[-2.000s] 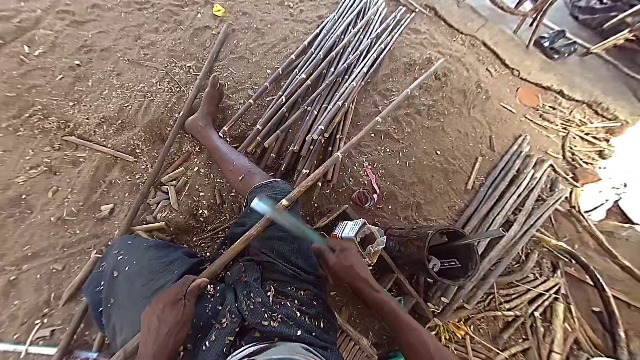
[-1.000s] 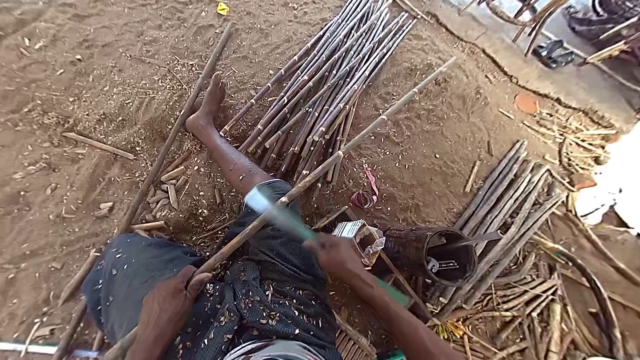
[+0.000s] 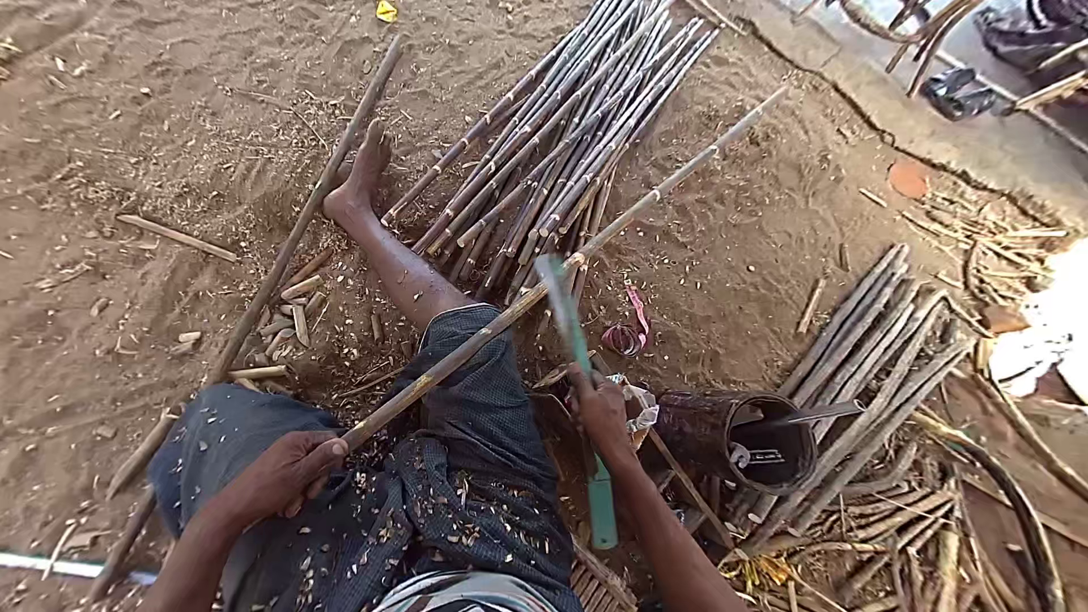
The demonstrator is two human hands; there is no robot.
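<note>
A long cane pole (image 3: 484, 335) runs diagonally across my lap and over the ground, its far end at the upper right. My left hand (image 3: 293, 472) grips the pole near its lower end, above my thigh. In my right hand (image 3: 603, 412) is a green-handled knife (image 3: 568, 319); its blurred blade points up beside the pole, close to its middle. Whether blade and pole touch, I cannot tell. The handle's green end shows below the hand. Small shavings lie scattered on the dark cloth (image 3: 459, 501) over my legs.
Beyond my outstretched foot lies a bundle of dark canes (image 3: 544, 144). Another pole (image 3: 297, 221) lies at left. To the right are a rusty metal can (image 3: 705, 425) holding tools, a stack of sticks (image 3: 875, 374) and a pink tape (image 3: 633, 327). Wood offcuts (image 3: 289, 327) litter the sand.
My right hand has swung the knife from a slanted position across the pole to a more upright one. Between the two earlier frames the pole's far end shifted slightly up and right.
</note>
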